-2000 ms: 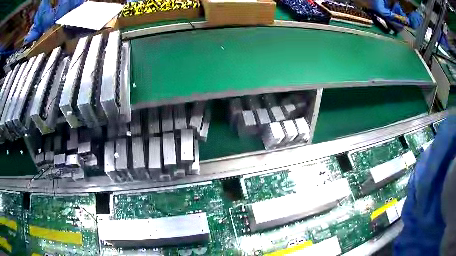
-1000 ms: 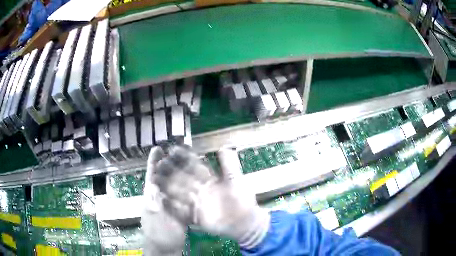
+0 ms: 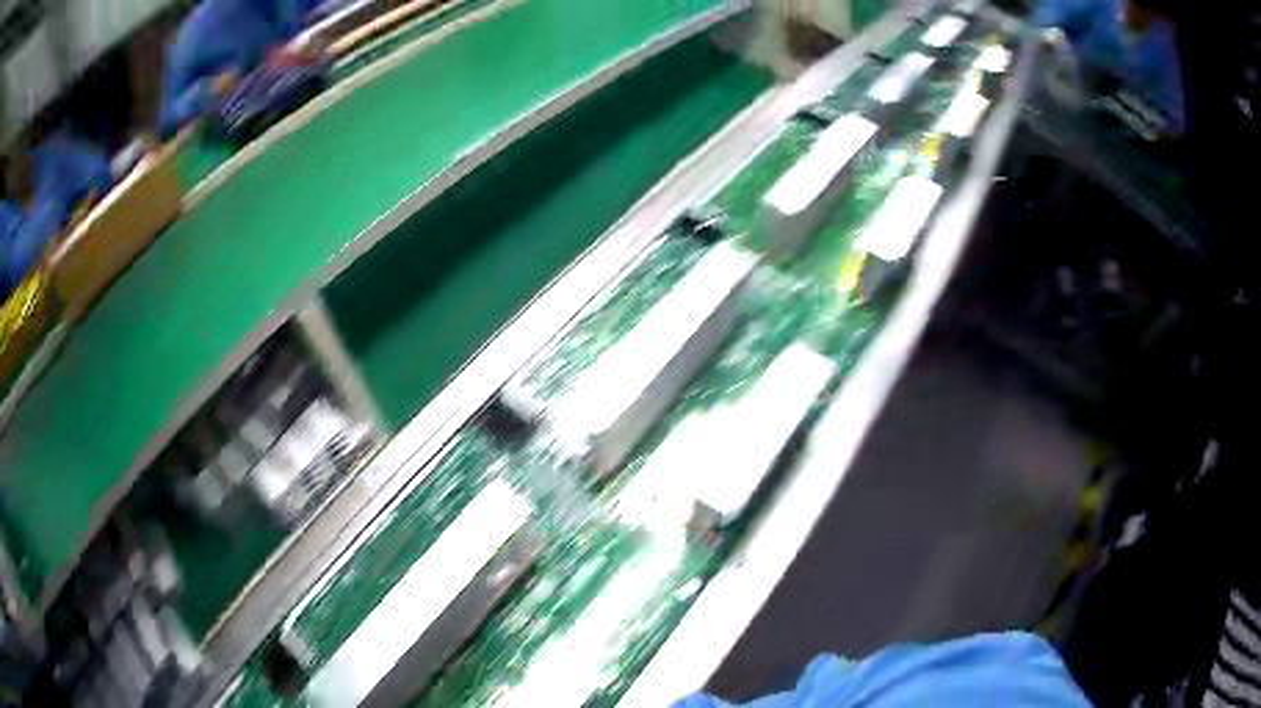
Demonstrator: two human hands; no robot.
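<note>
Neither of my hands is in view; only a blue sleeve (image 3: 913, 678) shows at the bottom edge. A row of green circuit boards (image 3: 553, 484) runs diagonally up to the right, with long silver-white bars (image 3: 657, 353) on them. Small silver heatsinks (image 3: 311, 450) stand in the lower shelf at the left, blurred. More blurred silver blocks (image 3: 125, 629) show at the bottom left.
The green-matted shelf (image 3: 291, 208) runs beside the line. The line's metal rail (image 3: 885, 394) borders a dark grey floor (image 3: 885, 512). A person in blue (image 3: 1127, 62) is at the top right, with other blue-clothed people at the top left. A cardboard box (image 3: 118, 235) stands behind the shelf.
The view has swung to the right along the line and blurred. Both gloved hands, seen over the boards one second ago, have left the picture. The large heatsinks at the left are out of view.
</note>
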